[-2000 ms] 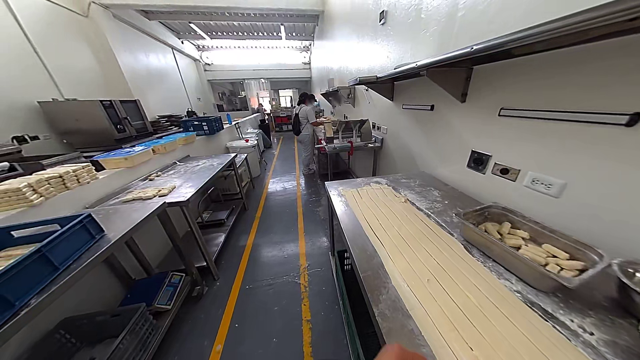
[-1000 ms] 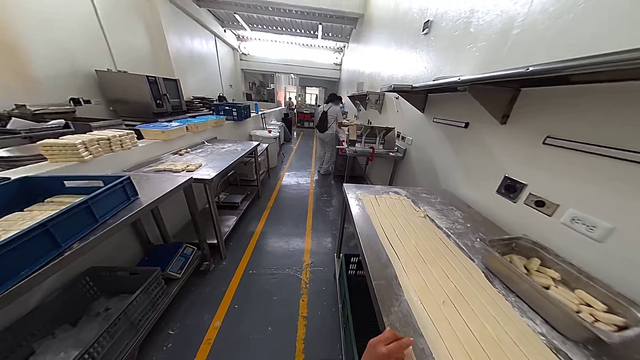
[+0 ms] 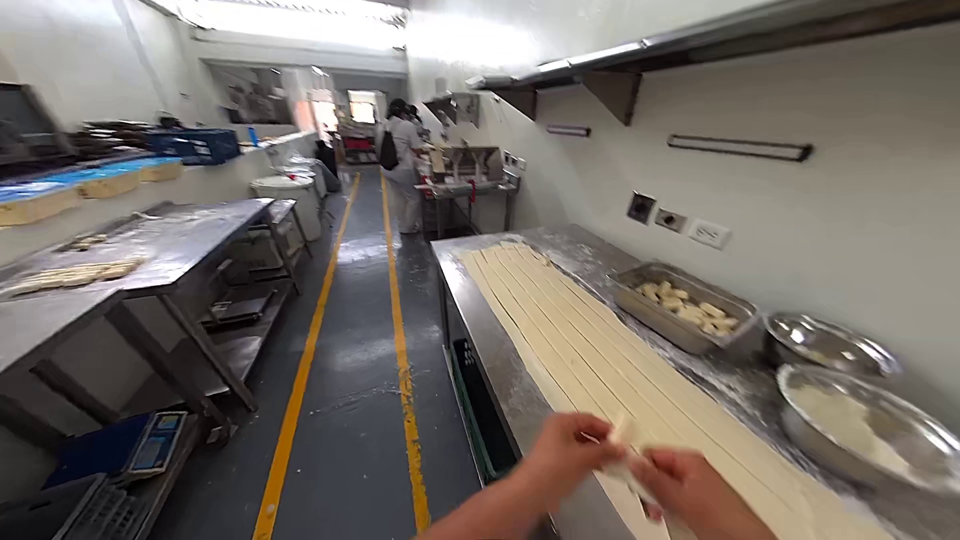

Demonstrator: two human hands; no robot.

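Note:
Long strips of rolled dough (image 3: 585,337) lie side by side on the floured steel table (image 3: 487,360). Above their near left part, my left hand (image 3: 566,454) pinches a small piece of pale dough (image 3: 624,442) between thumb and fingers. Close on its right, my right hand (image 3: 686,484) grips the lower part of the same piece; blur hides its exact shape. Beyond the strips, on the right, a steel pan (image 3: 686,307) holds several short pale pieces. Nearer stands a steel bowl (image 3: 862,427) with white powder in it, and behind it another steel bowl (image 3: 829,341).
A dark green crate (image 3: 480,412) sits under the table's left edge. A wall shelf (image 3: 660,52) runs above. Across the aisle stand steel tables (image 3: 187,240) and, lower down, a blue scale (image 3: 120,450). A person (image 3: 403,161) stands at a far table, another partly hidden beyond.
Both my hands are now over the strips with a piece of dough between them; one second ago only one hand showed at the table's edge. The view has swung right and closer.

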